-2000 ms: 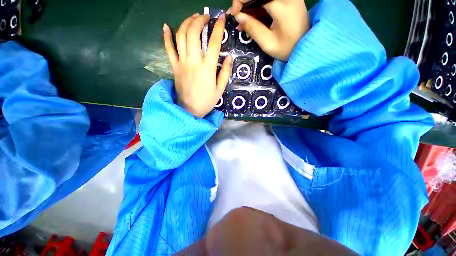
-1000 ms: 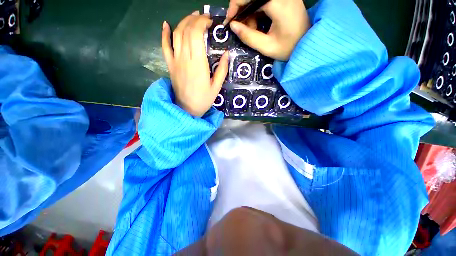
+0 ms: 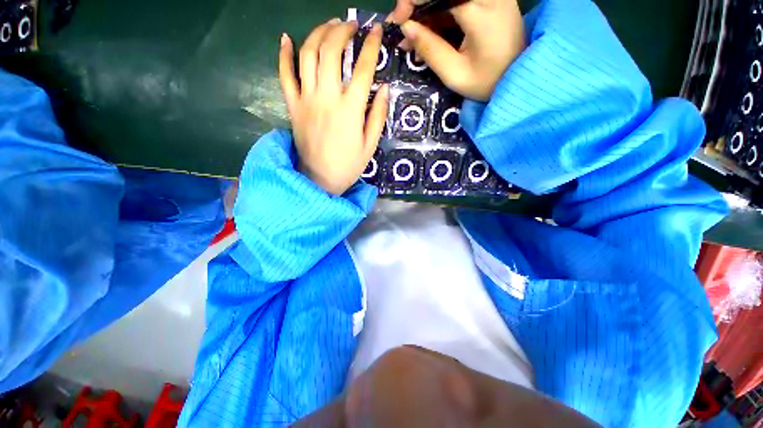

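Note:
The dark sheet of parts lies on the green mat in front of me, each cell a black square with a white ring. My left hand lies flat on the sheet's left part, fingers spread and pointing away from me, covering some cells. My right hand is over the sheet's far part, pinching a slim black tool, perhaps tweezers. The tool is partly cut off by the top edge. Its tip is not clearly visible. My right fingertips are near the far left cells, close to my left index finger.
Layered ringed sheets stand at the far right of the green mat. Part of another ringed sheet shows at the top left. A neighbour's blue sleeve is at the left. Red stools are below.
Since one second ago, my left index finger has extended over the far left cell, partly covering its ring. My right hand has shifted slightly right. The neighbour's sleeve has moved left.

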